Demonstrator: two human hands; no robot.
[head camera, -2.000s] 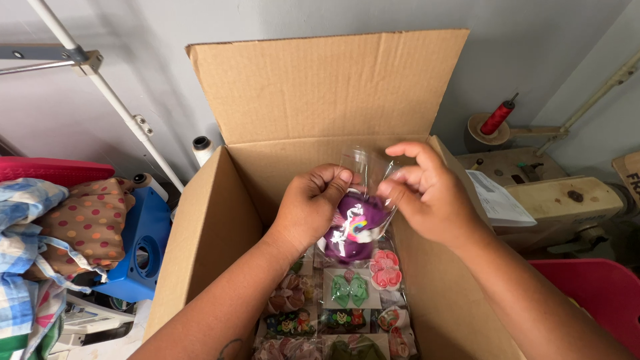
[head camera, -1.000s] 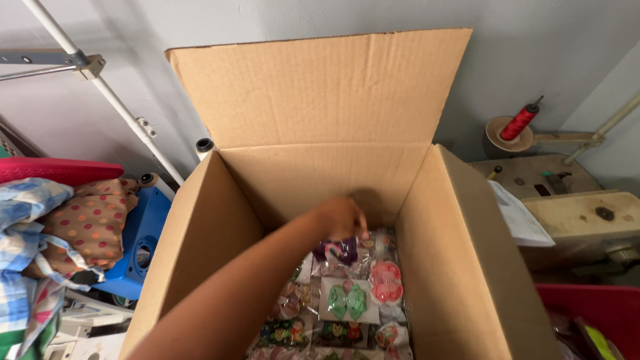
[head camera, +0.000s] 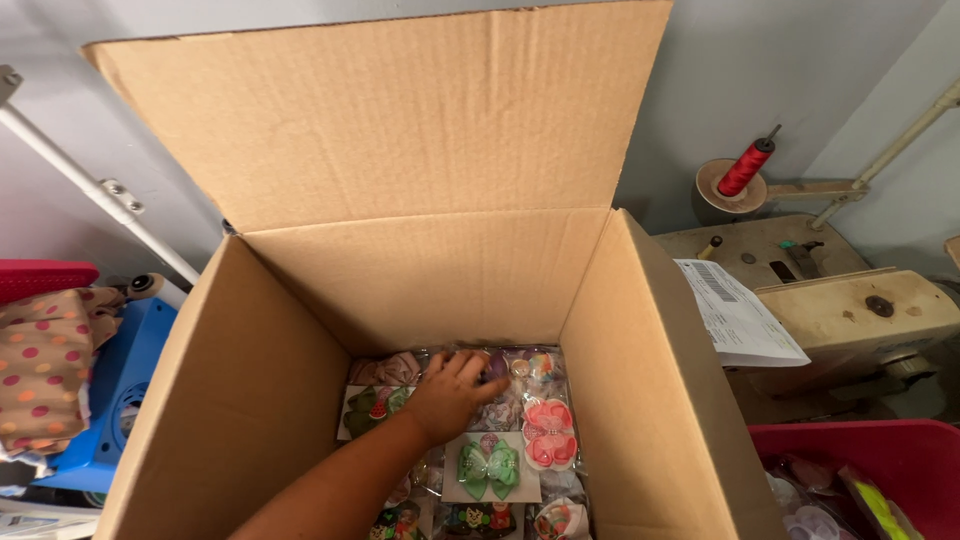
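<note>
My left hand reaches palm down into an open cardboard box. Its fingers touch the plastic-wrapped packets near the back wall, beside a purple item; the fingertips are partly hidden, so a grip cannot be made out. Just in front of the hand lies a light green hair bow on a white card. To its right is a pink and coral bow. A dark green bow sits on the left, under a dusty pink bow at the back. My right hand is out of view.
The box's back flap stands up against the wall. A sewing machine, a red thread cone and a printed paper are at right, above a red bin. Dotted fabric and a blue plastic piece are at left.
Two seconds ago both hands held a clear packet with a purple item above the box. My right hand has left the view, and my left hand is down among the packets. The view is closer now.
</note>
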